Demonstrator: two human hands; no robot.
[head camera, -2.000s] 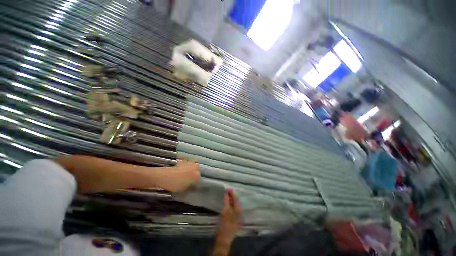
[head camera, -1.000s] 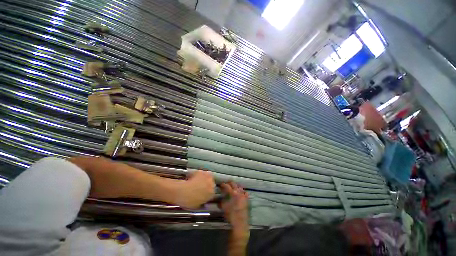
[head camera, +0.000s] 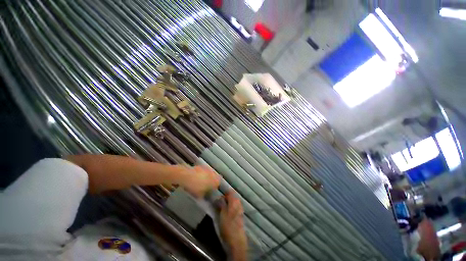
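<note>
A grey-green fabric panel (head camera: 255, 178) lies ridged over long shiny metal tubes (head camera: 92, 76). My left hand (head camera: 204, 181), bare, reaches in from the left and is closed on the panel's near edge. My right hand (head camera: 232, 214), bare, comes up from the bottom and pinches the same edge just beside it. A grey flap of the cloth shows below my hands, over the near tubes. The fingertips are partly hidden and blurred.
Silver clips with tan card pads (head camera: 163, 104) lie on the tubes beyond my left forearm. A white plastic bin (head camera: 251, 94) of clips sits farther back. A blue-grey fabric panel (head camera: 352, 188) covers tubes at the far right. A red bin (head camera: 264, 31) is by the wall.
The view has tilted and turned, so the tubes run more steeply. My hands stay close together at the panel's edge, and a grey cloth flap now shows below them.
</note>
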